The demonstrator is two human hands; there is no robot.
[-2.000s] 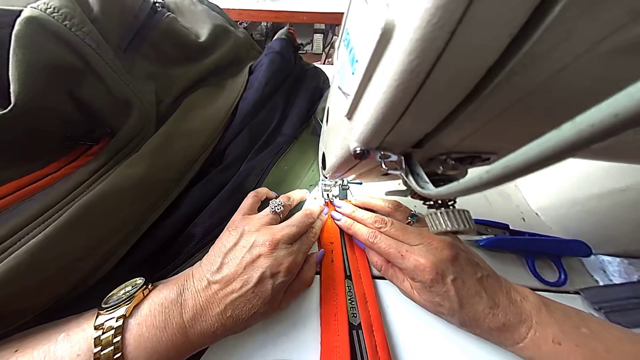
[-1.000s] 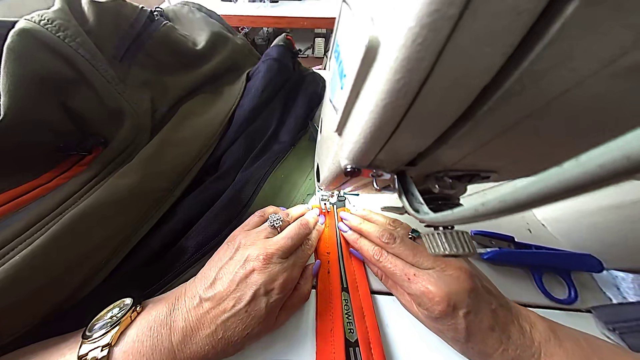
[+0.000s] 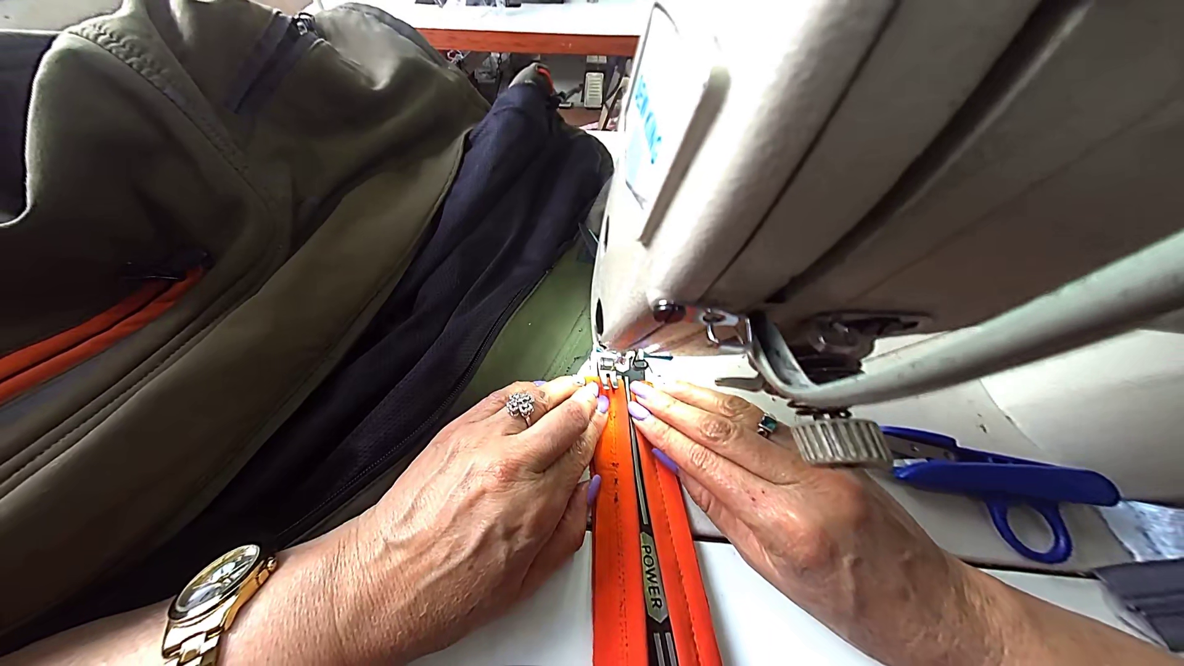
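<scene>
An orange fabric strip with a black lettered band along it runs from the bottom edge up to the presser foot of a sewing machine. My left hand lies at the strip's left side, its fingertips pressed on the fabric just before the foot. On the right side, my right hand rests with its fingertips on the strip, also close to the foot. Both hands hold it flat. The needle cannot be made out clearly.
An olive and black jacket with orange trim is heaped at the left, beside the machine. Blue-handled thread snips lie right of my right hand, behind a knurled knob. A white table with an orange edge stands behind.
The strip has moved up toward the presser foot between the views, its lettered part now lower and less steady to judge. Both hands stay on the fabric beside the foot.
</scene>
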